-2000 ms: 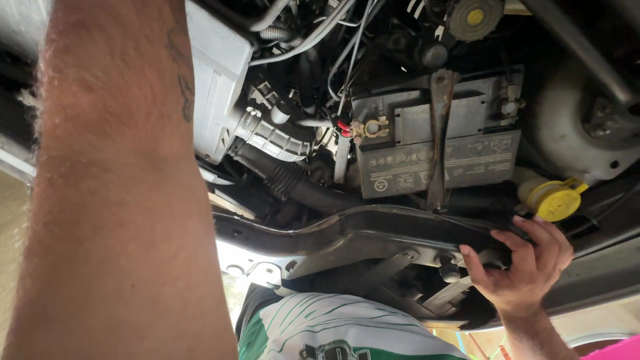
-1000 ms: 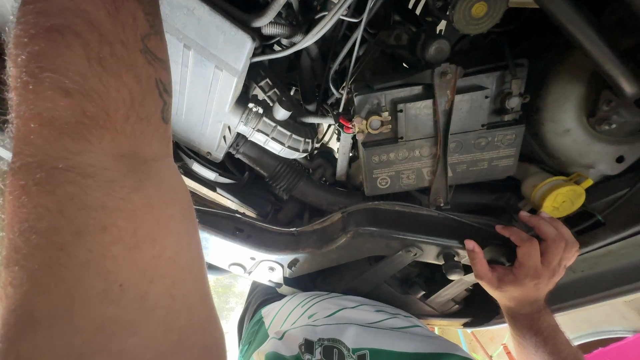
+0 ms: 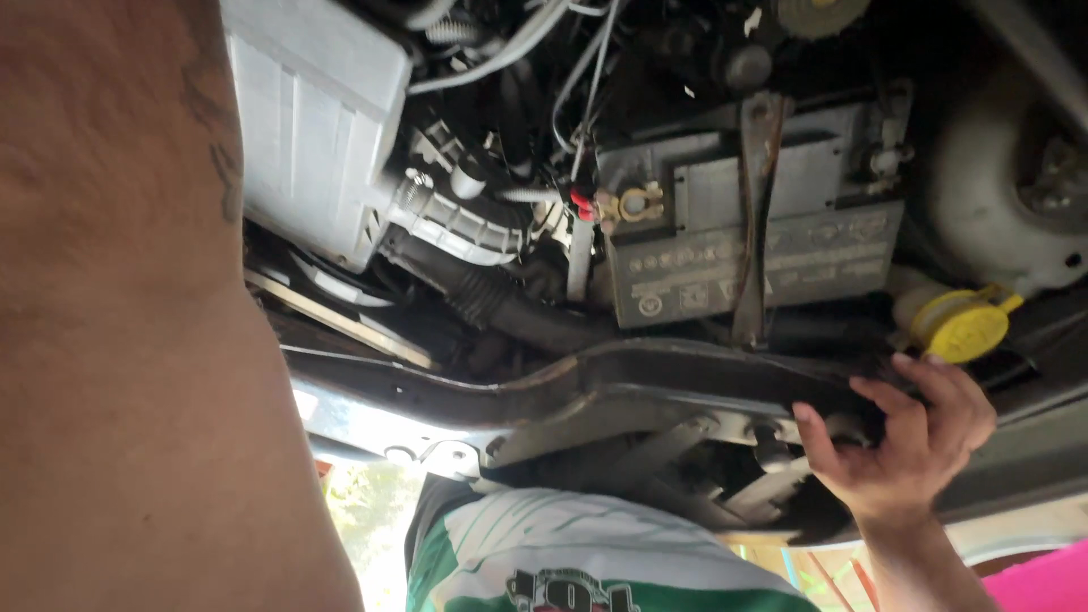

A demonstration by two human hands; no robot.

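Note:
The forearm of my left arm, with a tattoo, fills the left side of the view; my left hand is outside the frame. My right hand (image 3: 914,433) rests at the edge of the dark front crossmember (image 3: 646,370) of a car's engine bay, fingers spread and slightly bent, holding nothing visible. Just above its fingertips is a yellow reservoir cap (image 3: 969,327). A car battery (image 3: 824,246) sits beyond the crossmember, with a rusty metal hold-down strap (image 3: 755,221) across it. A battery terminal clamp (image 3: 633,204) is on its left post, beside a red piece (image 3: 582,204).
A grey plastic housing (image 3: 314,127) lies beside my left forearm, joined to a ribbed air duct (image 3: 463,229). Pale cables (image 3: 510,68) cross above. A strut tower (image 3: 977,187) stands at the right. My white and green shirt (image 3: 595,527) is close to the crossmember.
My left forearm has shifted a little to the left, showing more of the grey housing. My right hand remains on the crossmember.

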